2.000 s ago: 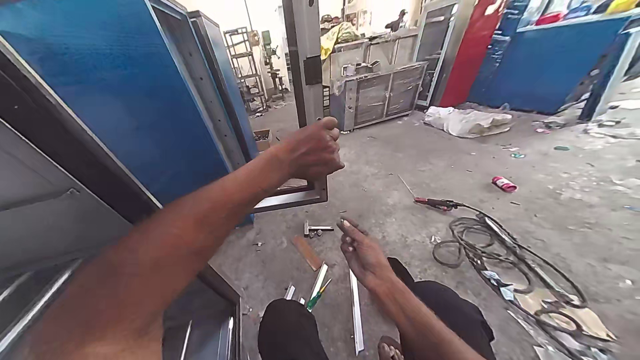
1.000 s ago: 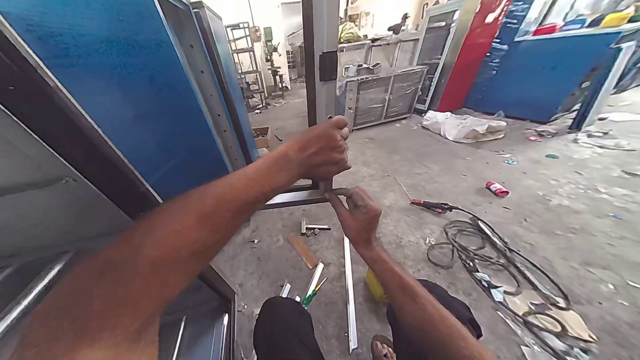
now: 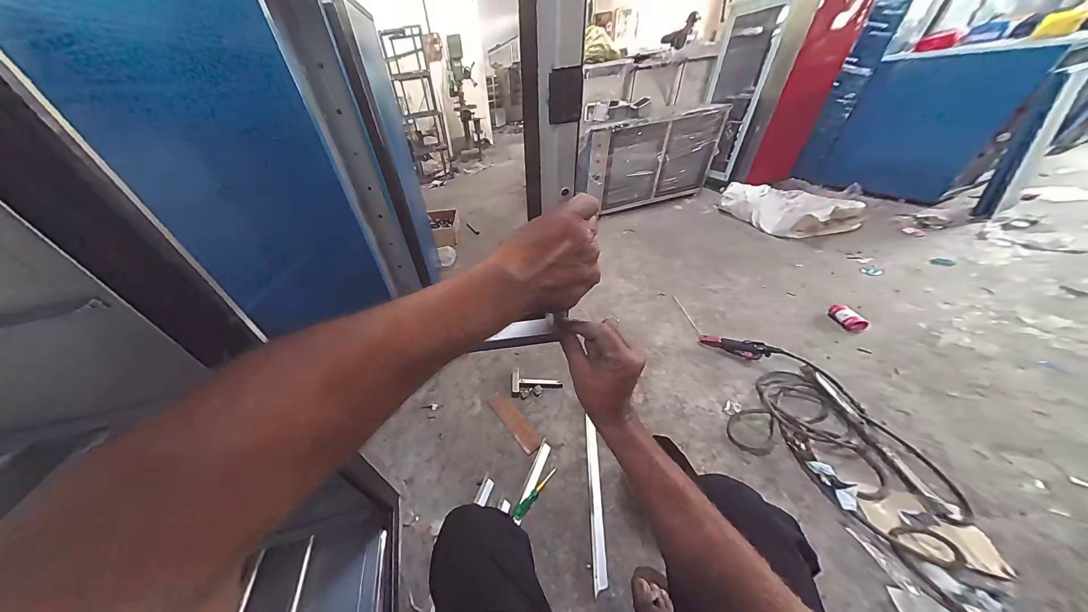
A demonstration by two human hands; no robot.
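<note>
My left hand point(image 3: 557, 255) is a fist at the lower corner of a metal door frame point(image 3: 563, 161). Whether it grips the upright itself or a small part there cannot be told. My right hand point(image 3: 605, 365) is just below it, thumb and fingertips pinched at the end of the frame's bottom rail point(image 3: 520, 331); a small pale piece shows between the two hands, mostly hidden. A black fitting point(image 3: 565, 95) sits higher on the upright. On the floor beneath lie a small metal square-like tool point(image 3: 537, 383), a brown strip point(image 3: 515, 423) and a long white metal profile point(image 3: 597, 510).
Blue panels point(image 3: 212, 144) stand at the left. A welding electrode holder point(image 3: 735, 346) and its coiled cable point(image 3: 790, 408) lie on the right floor, near a red can point(image 3: 848, 318). Short profiles and a green-handled screwdriver point(image 3: 529, 503) lie by my left knee.
My right hand has moved up from above the floor, near my knees, to the frame's lower corner, where its fingertips now meet the rail. My left hand has stayed at the upright.
</note>
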